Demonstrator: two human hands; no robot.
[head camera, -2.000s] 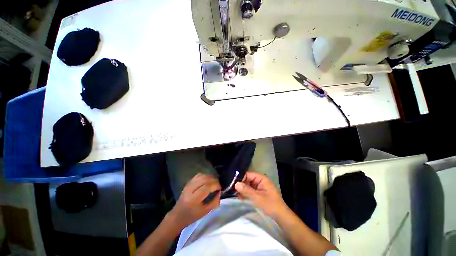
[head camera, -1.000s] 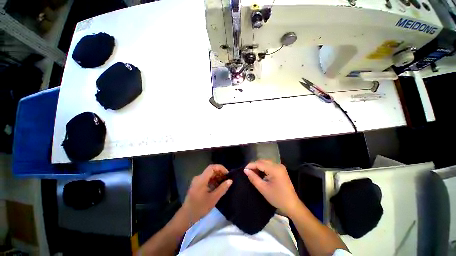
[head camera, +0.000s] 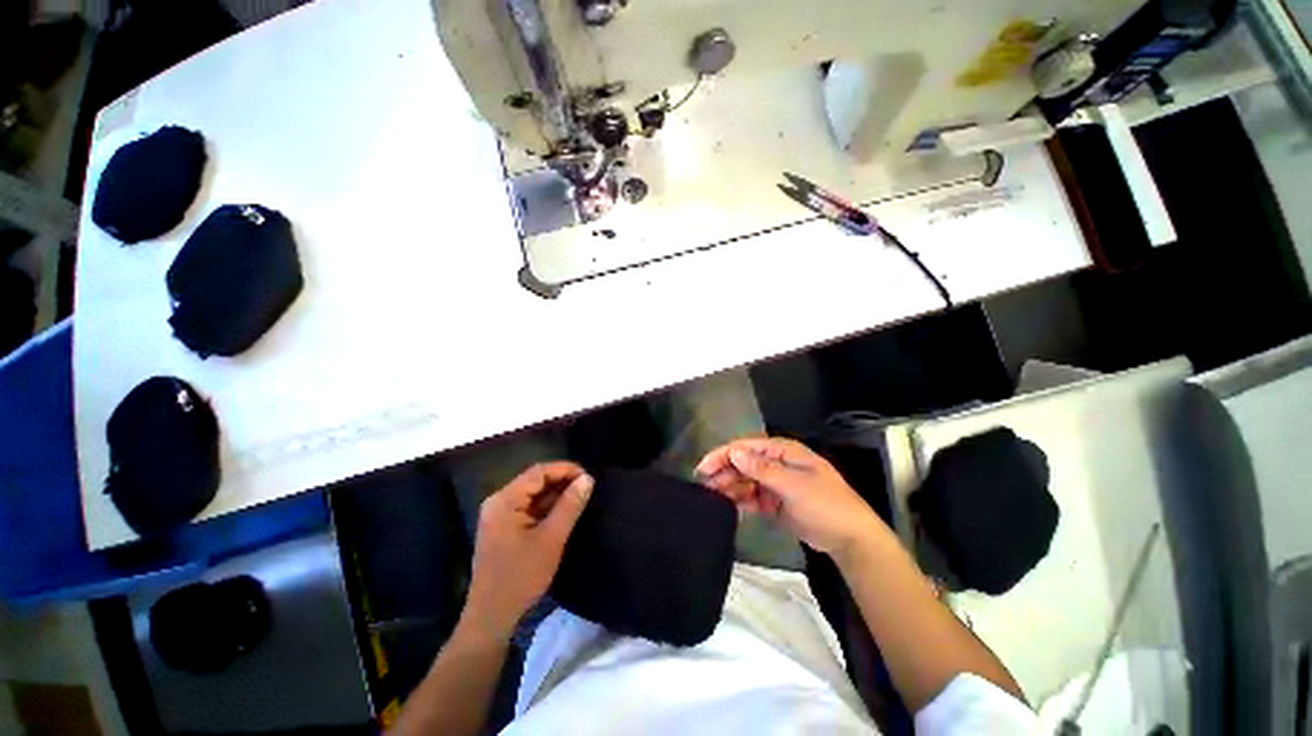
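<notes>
A flat black rounded fabric piece (head camera: 650, 558) is held up over my lap, below the table's front edge. My left hand (head camera: 533, 521) pinches its upper left corner between thumb and fingers. My right hand (head camera: 777, 489) is at its upper right corner, with the fingers curled and the fingertips at the edge. No zipper shows on the side facing me. The back of the piece is hidden.
Three black pouches (head camera: 235, 281) lie on the left of the white table (head camera: 374, 360). The sewing machine (head camera: 748, 86) stands behind, with thread snips (head camera: 830, 206) nearby. A blue bin (head camera: 43, 475) is at left. Black pieces (head camera: 986, 511) lie on the right side tray (head camera: 1108, 475).
The black piece is now spread flat between my hands, and my hands have moved apart. The view has shifted and tilted, so the table and machine appear further left.
</notes>
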